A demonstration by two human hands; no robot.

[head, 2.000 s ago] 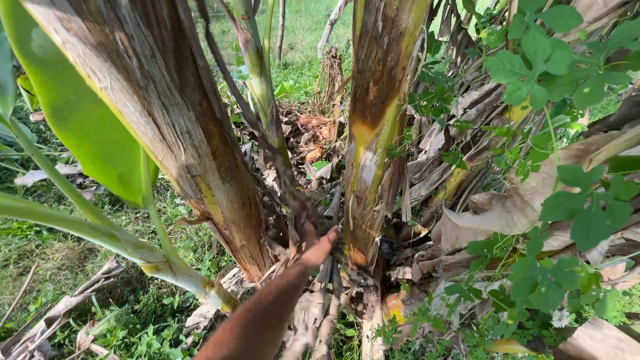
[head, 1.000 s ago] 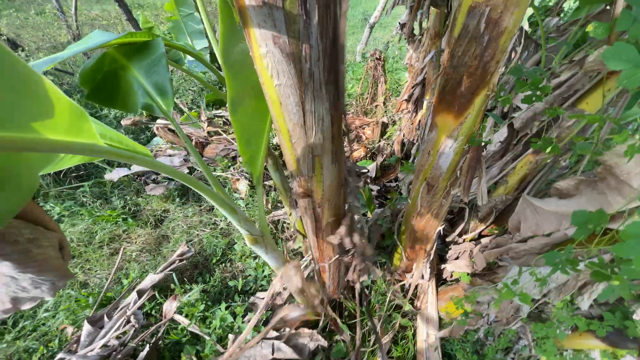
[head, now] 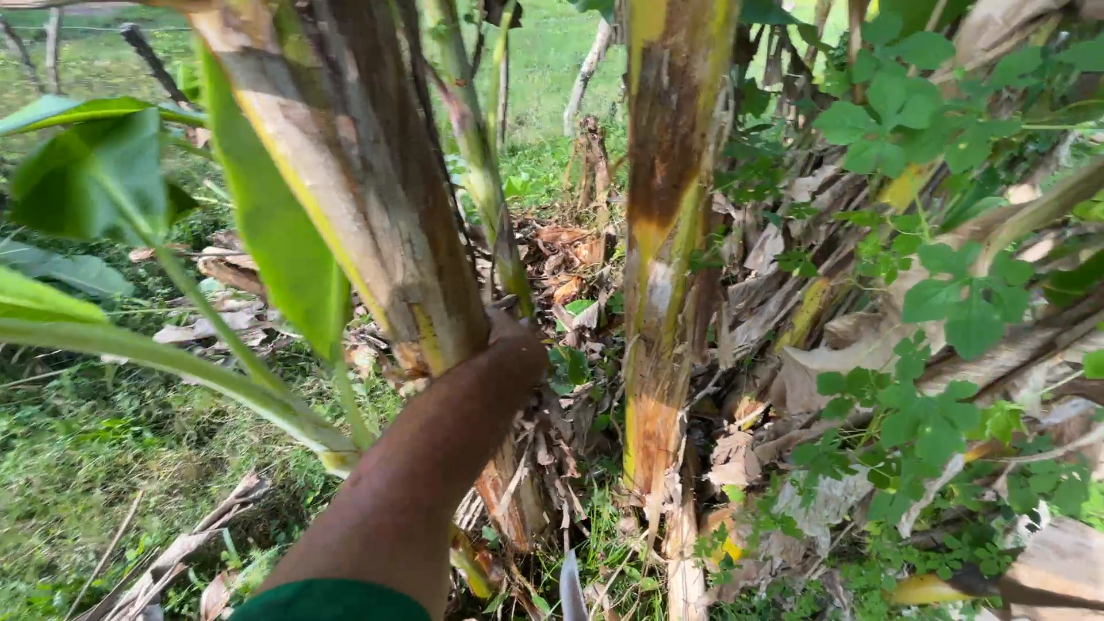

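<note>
My left arm reaches up from the bottom edge in a green sleeve. My left hand (head: 516,338) is bent around the right side of the leaning banana stem (head: 392,207), low down. Its fingers are hidden behind the stem, so its grip cannot be told. Dry brown sheaths and a yellow-green edge cover this stem. A second banana stem (head: 668,250), brown and yellow, stands upright to the right of the hand. The tip of a metal blade (head: 571,588) shows at the bottom edge, pointing up. My right hand is out of view.
A young banana plant's stalk (head: 216,375) and broad green leaf (head: 276,216) are at the left. Dry banana leaves (head: 828,354) and a green climbing vine (head: 966,302) crowd the right side. A thin stem (head: 483,172) rises behind. Wooden posts (head: 589,76) stand farther back.
One second ago a hand was at the left edge by a dry leaf; now my left hand is at the leaning stem. The blade tip has come into view. The view has shifted.
</note>
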